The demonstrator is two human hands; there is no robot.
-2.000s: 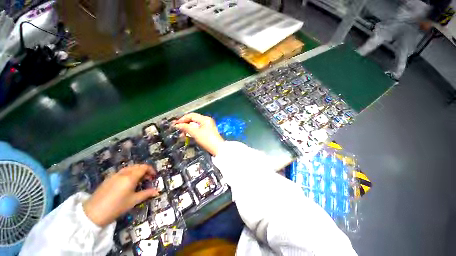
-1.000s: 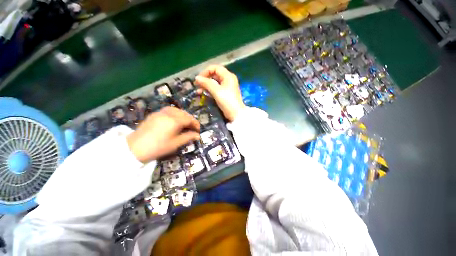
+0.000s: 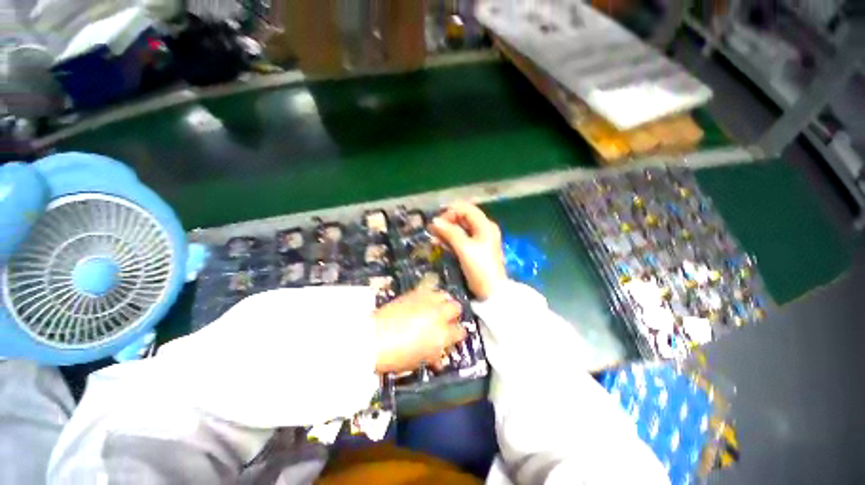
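A blister tray [image 3: 308, 254] with rows of small square electronic modules [image 3: 377, 222] lies on the green bench in front of me. My left hand [image 3: 419, 330] is over the right part of this tray, fingers bent down at the modules. Whether it grips one is hidden. My right hand [image 3: 474, 244] is at the tray's upper right corner with thumb and index finger close together. I cannot tell whether something small is between them.
A light-blue fan [image 3: 95, 275] stands at left. Blue pieces [image 3: 524, 258] lie right of the tray. A filled module tray [image 3: 664, 246] and a blue-filled tray [image 3: 664, 417] are at right. A white tray [image 3: 607, 62] tops yellow-brown trays [image 3: 645, 137] behind, by the green belt [image 3: 398, 133].
My left hand has moved right across the tray, closer to my right hand. My right hand stays near the tray's upper right corner. The camera view has also shifted.
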